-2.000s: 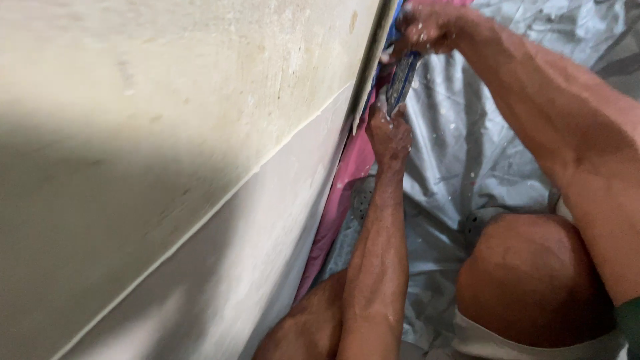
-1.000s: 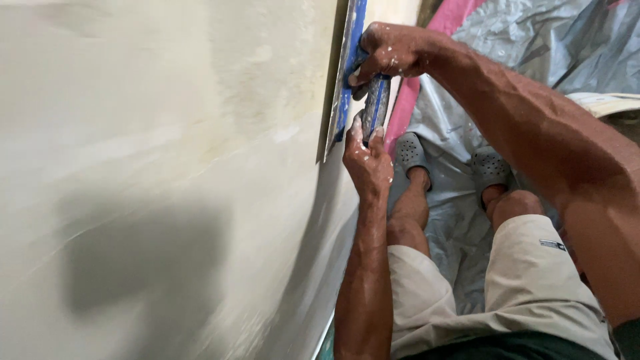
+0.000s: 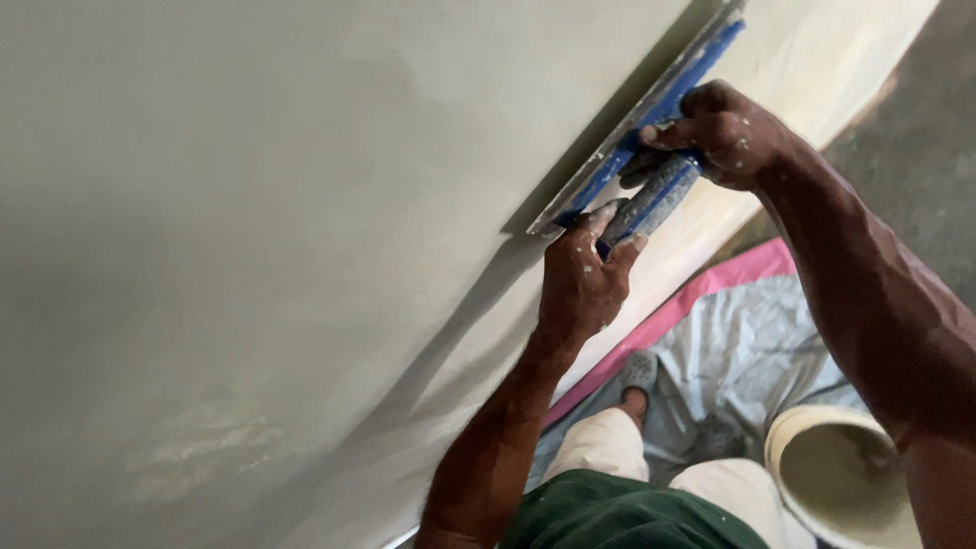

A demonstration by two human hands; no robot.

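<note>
A wide skimming blade with a blue back (image 3: 648,126) lies with its long metal edge against the plastered wall (image 3: 305,191), tilted up to the right. My right hand (image 3: 724,137) grips the upper end of its speckled grey and blue handle (image 3: 659,198), with fingers reaching to the blue back. Around the handle's lower end my left hand (image 3: 591,267) is closed, its thumb and fingers on either side. White specks of compound dot both hands. The blade casts a dark shadow on the wall.
A whitish bucket (image 3: 778,435) stands at the lower right, near my legs. Grey plastic sheeting (image 3: 732,343) with a pink edge strip (image 3: 671,309) covers floor along the wall's foot. Bare grey floor (image 3: 907,130) shows at the upper right.
Both hands have moved up the wall with the blade, from low near the sheeting. My body has risen from a crouch. The view has shifted, and the bucket now shows more fully.
</note>
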